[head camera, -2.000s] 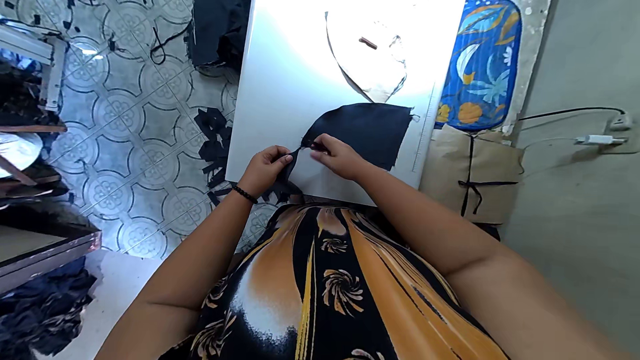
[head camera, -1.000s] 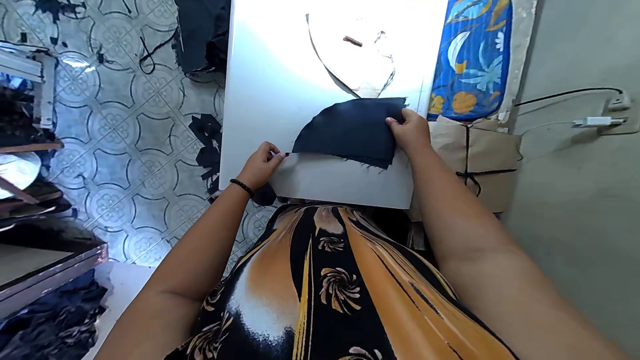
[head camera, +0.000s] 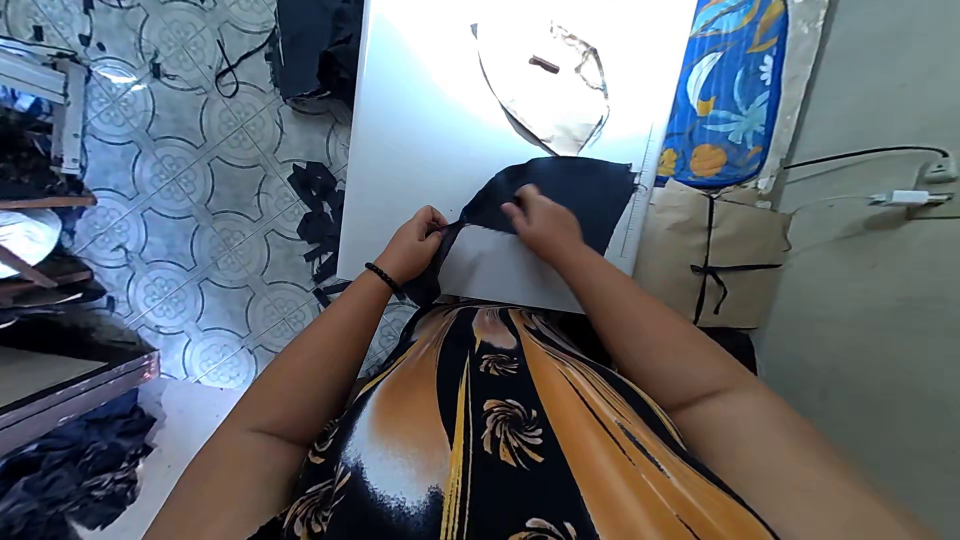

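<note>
A dark fabric piece (head camera: pixel 570 187) with a curved upper edge lies on the white table (head camera: pixel 405 135). At its left corner my left hand (head camera: pixel 415 241) pinches the cloth between thumb and fingers, and a dark strip hangs from there over the table's near edge. My right hand (head camera: pixel 546 225) is over the lower middle of the fabric, fingers bent and apart; whether it touches the cloth is unclear. Just beyond the fabric rests a pale pattern piece (head camera: pixel 555 97) with a dark edge, and a small brown object (head camera: pixel 544 64) lies on it.
A brown paper bundle (head camera: pixel 675 247) tied with black cord stands right of the table, below a blue patterned cloth (head camera: pixel 731 97). Dark scraps (head camera: pixel 315 210) lie on the tiled floor at the left. A white plug (head camera: pixel 907 198) and cables are at the right wall.
My right hand has moved left from the fabric's right edge to over its middle. A dark strip now hangs near my left hand, where the fabric lay flat a second ago.
</note>
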